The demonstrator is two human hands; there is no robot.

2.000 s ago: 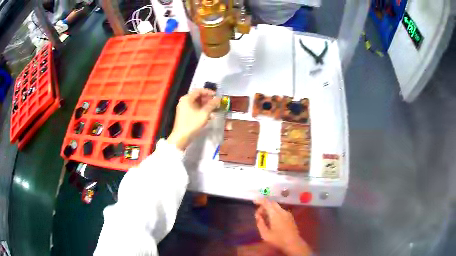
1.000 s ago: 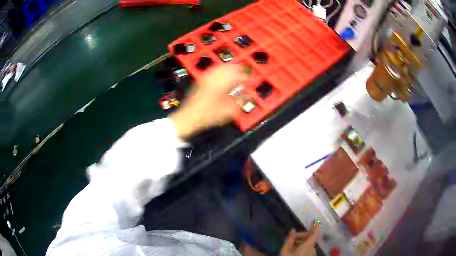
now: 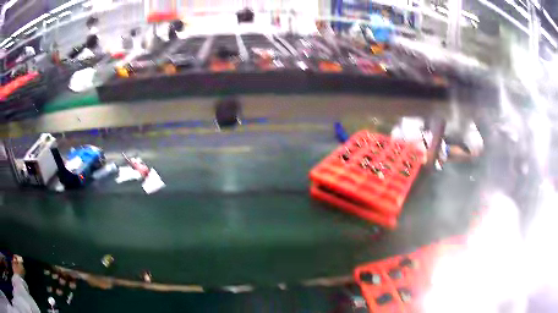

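Note:
The picture is blurred. An orange-red parts tray (image 3: 422, 263) lies at the lower right, with dark watch cases in its near-left pockets. A very bright white glare covers its right part. I cannot make out my left hand or my right hand. Whether either is hidden in the glare cannot be told.
Stacked orange-red trays (image 3: 367, 177) stand on the green bench (image 3: 226, 226). Small parts lie at its near edge. A white box (image 3: 40, 162) and a blue item (image 3: 84, 160) are at the left. Another person's hand (image 3: 17, 266) and white sleeve show at lower left.
The view has swung up and left. The white machine and both my hands are no longer visible. The part-filled tray now sits at the lower right, and the far side of the line shows.

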